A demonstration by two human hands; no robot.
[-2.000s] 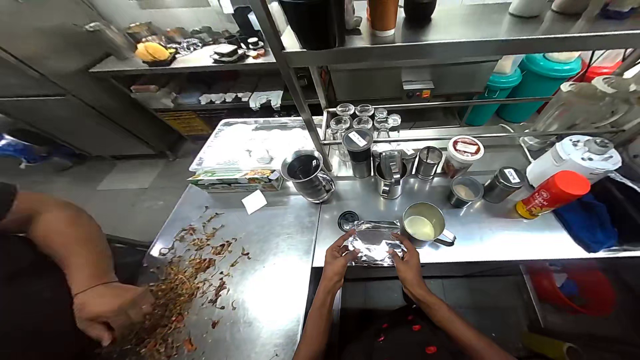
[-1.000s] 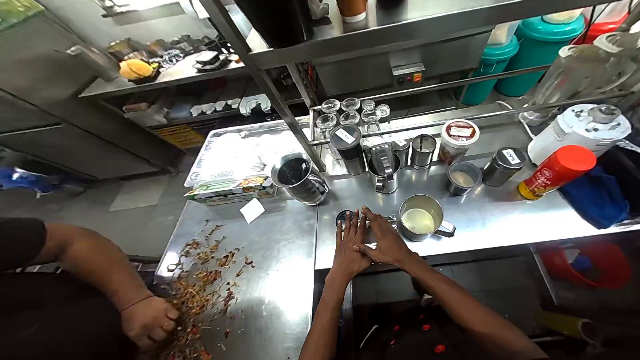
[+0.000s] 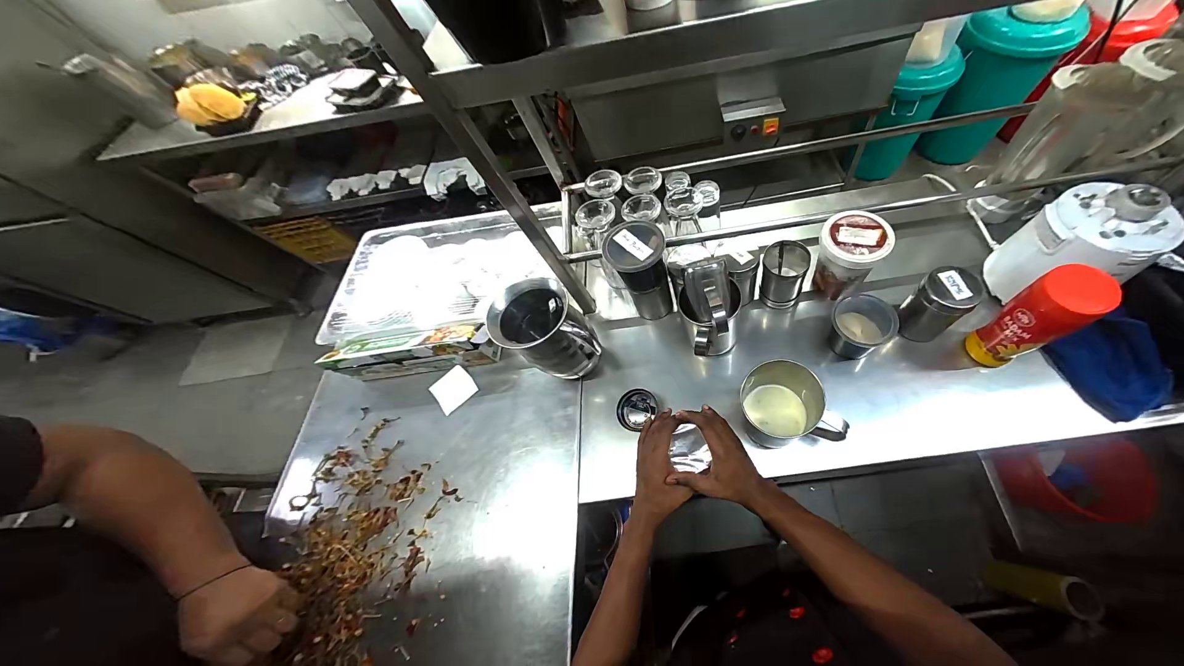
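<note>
Between my left hand (image 3: 661, 467) and my right hand (image 3: 726, 458) is a foil-covered item (image 3: 689, 447), its edges hidden by my fingers. The hands cup it from both sides near the front edge of the steel counter. Just behind my left fingers lies a small round black lid or dish (image 3: 637, 409). A steel cup (image 3: 784, 403) with pale liquid stands to the right of my right hand, its handle pointing right. Behind the hands stands a steel jug (image 3: 709, 310).
At left, a co-worker's hand (image 3: 239, 615) touches dried brown plant pieces (image 3: 370, 527). A steel pitcher (image 3: 543, 328) stands near a cling-film box (image 3: 407, 351). Rightward are a small container (image 3: 862, 326), a steel canister (image 3: 941, 303) and a red-capped bottle (image 3: 1045, 314). A metal rack rail crosses behind.
Two seconds ago my hands held a flat foil sheet; a second ago they were pressed together over it. Now they curve around a compact, foil-covered shape.
</note>
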